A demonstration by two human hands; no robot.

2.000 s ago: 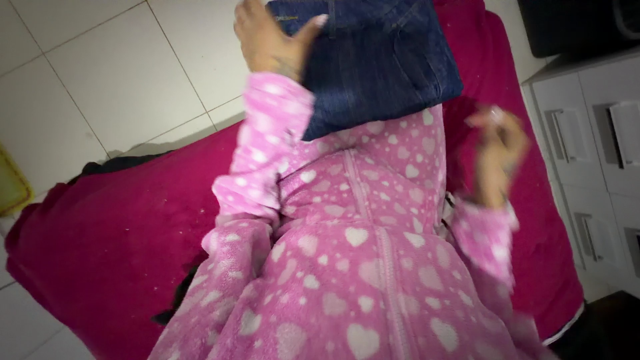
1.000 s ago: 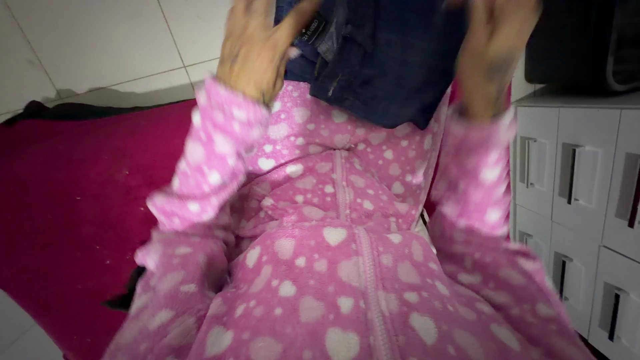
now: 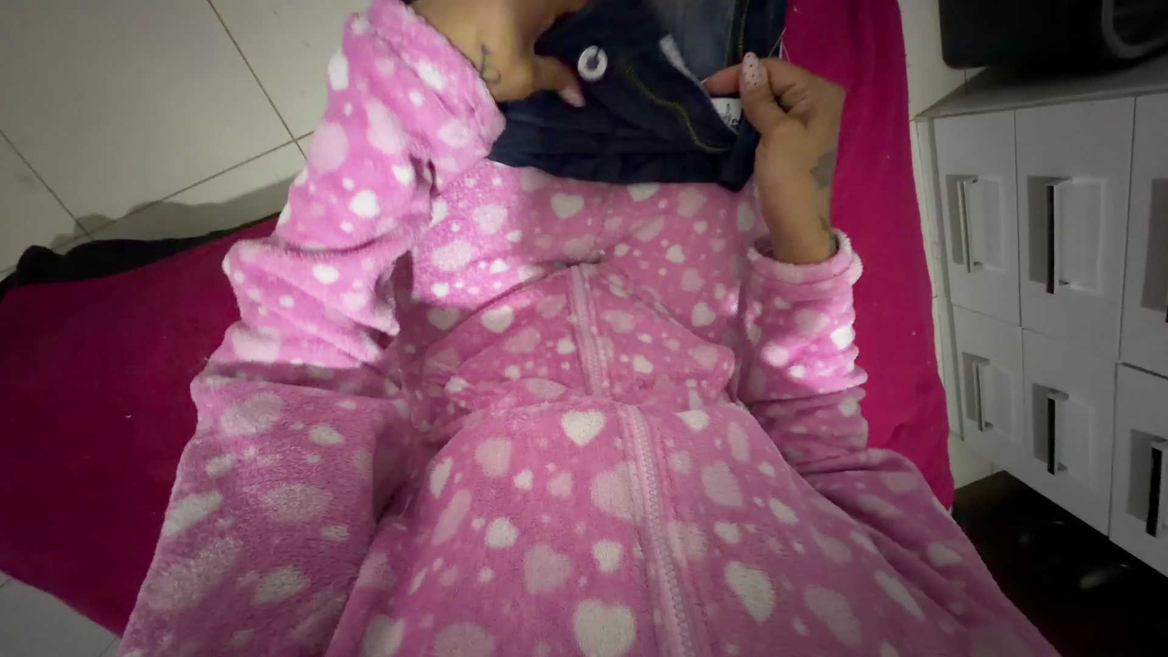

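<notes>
A dark blue denim garment [image 3: 630, 137] lies across my lap at the top of the head view, its waistband toward me. A metal button, a zipper and a white label bearing writing show on it. My left hand [image 3: 502, 46] rests on the denim beside the button, thumb against the cloth; its other fingers are partly cut off by the frame's top edge, so its grip is unclear. With my right hand [image 3: 794, 119] I pinch the waistband edge near the label, between thumb and forefinger. Pink fleece with hearts covers my arms and body.
A magenta cover [image 3: 109, 392] spreads under and on both sides of me. White drawers [image 3: 1068, 210] with metal handles stand at the right, a black object [image 3: 1031, 32] on top. Pale floor tiles [image 3: 119, 119] show at the upper left.
My right hand, apart from the denim two seconds ago, now holds its edge. The denim, folded flat earlier, now shows its button and zipper.
</notes>
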